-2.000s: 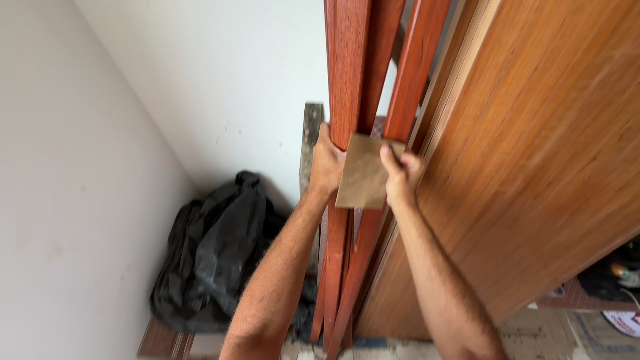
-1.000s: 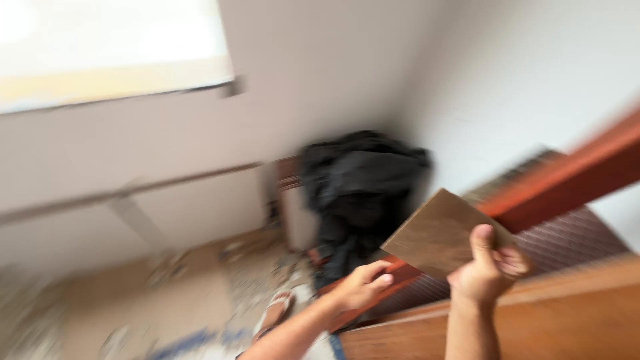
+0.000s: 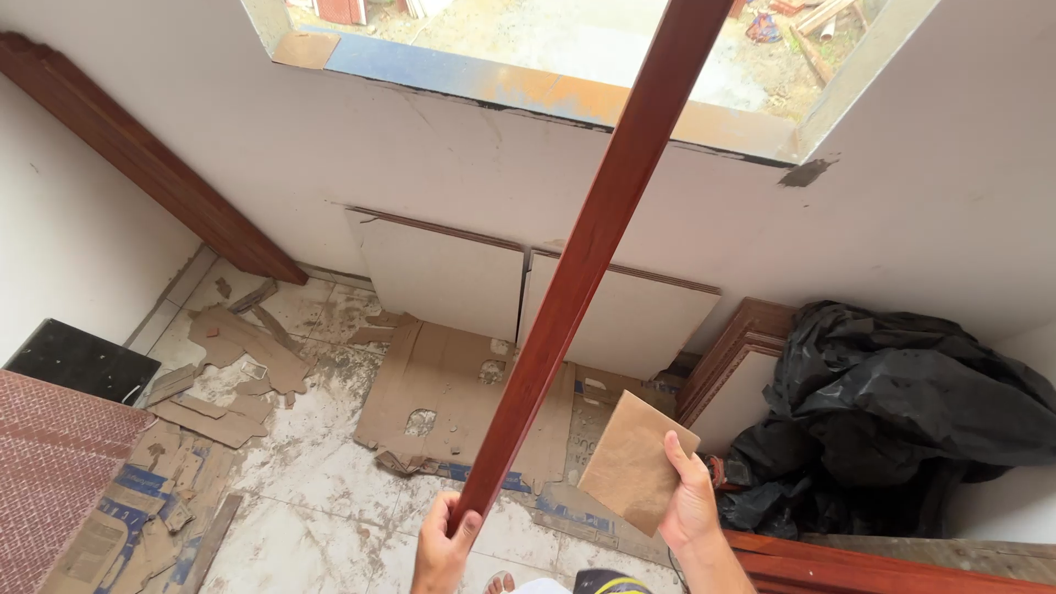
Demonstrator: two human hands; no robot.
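Observation:
My left hand (image 3: 445, 540) grips the lower end of a long reddish-brown wooden board (image 3: 569, 280), which slants up and to the right, past the window opening. In my right hand (image 3: 689, 495) is a flat brown rectangular piece (image 3: 639, 462), perhaps sandpaper or thin board, pinched with the thumb on its face. That piece is apart from the long board, to its right. Other red wooden pieces (image 3: 866, 569) lie at the lower right, beside my right forearm.
Torn cardboard (image 3: 462, 388) covers part of the dusty tiled floor (image 3: 330, 511). Pale panels (image 3: 445, 264) lean below the window sill (image 3: 561, 91). Black plastic sheeting (image 3: 907, 388) is heaped at right. Another wooden board (image 3: 157, 157) leans in the left corner, near a patterned panel (image 3: 66, 470).
My left hand has gone from the upright group of red boards to the end of one long board, now held apart from them. The brown piece stays in my right hand. The view has swung left.

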